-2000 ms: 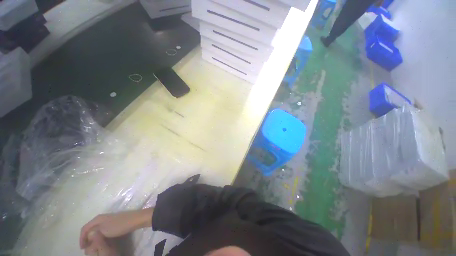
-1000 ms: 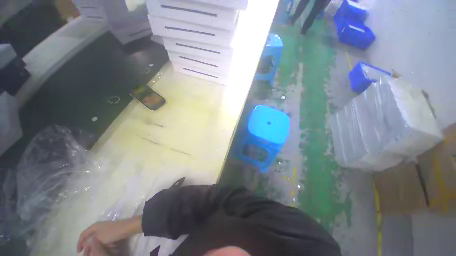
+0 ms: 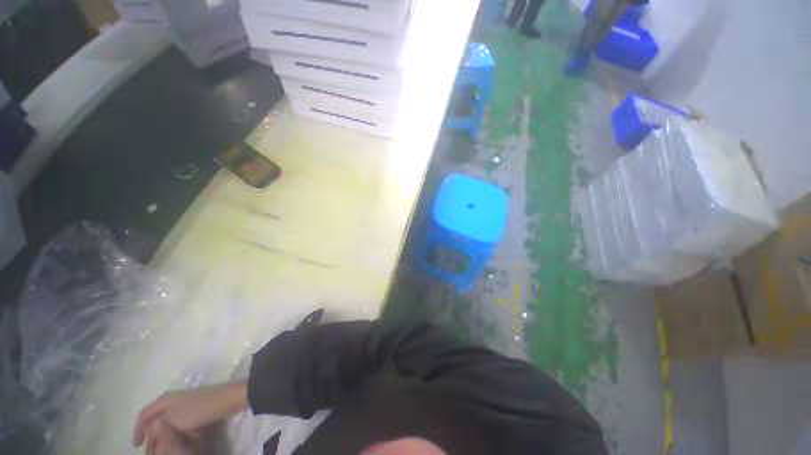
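Observation:
My right hand (image 3: 182, 416) is at the lower left, with its fingers bent down and partly cut off by the bottom edge. Whether it holds anything is hidden. My left hand cannot be made out; I cannot tell whether the skin at the bottom edge beside my right fingers belongs to it. Crumpled clear plastic (image 3: 76, 307) lies to the left and beyond my right hand. Glossy clear film covers the near part of the cream table (image 3: 307, 209).
White boxes (image 3: 333, 80) stand stacked at the table's back. A black phone (image 3: 249, 166) lies by the dark green belt (image 3: 116, 147). Right of the table are a blue stool (image 3: 471, 209), wrapped white stacks (image 3: 676, 209), cartons (image 3: 702, 324), blue bins (image 3: 636, 120) and a person's legs (image 3: 525, 13).
The view has turned to the right, so the table, boxes and phone appear farther left. The phone's screen now shows an image. My right hand stays at the lower left.

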